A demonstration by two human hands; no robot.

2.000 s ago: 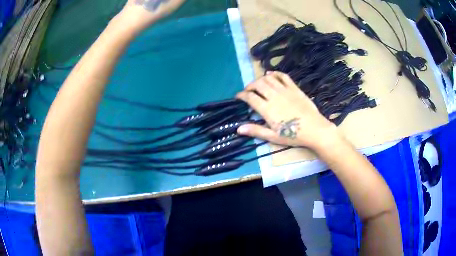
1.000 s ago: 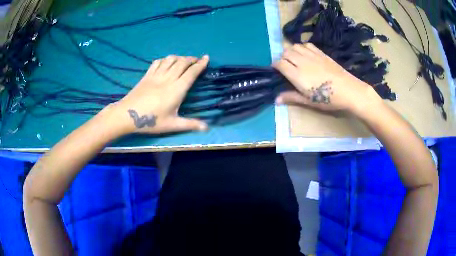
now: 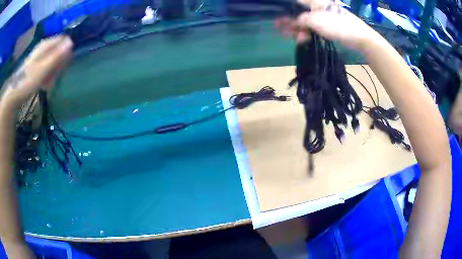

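My right hand (image 3: 326,23), at the top, is closed round a thick black cable batch (image 3: 324,91). Its looped ends and plugs hang over the cardboard sheet (image 3: 283,177); its dark upper part runs left along the top edge and is cut off. My left hand (image 3: 45,60), blurred at the far left, is raised with thin black cable ends (image 3: 55,139) hanging under it; its grip looks closed on them. One separate cable with an in-line remote (image 3: 170,128) lies across the green bench (image 3: 152,187), its coiled bundle (image 3: 256,97) on the cardboard's left part.
Another looped black cable (image 3: 385,121) lies on the cardboard's right part. A white backing strip (image 3: 237,152) edges the cardboard. A dark cable pile (image 3: 25,152) is at the bench's left end. Blue totes (image 3: 354,222) stand below the bench edge. Part of another person's arm shows far right.
Both hands have risen from the bench, lifting the gathered cables and their coiled ends. The single cable stays on the bench. The camera view has tilted up, showing more of the far side.
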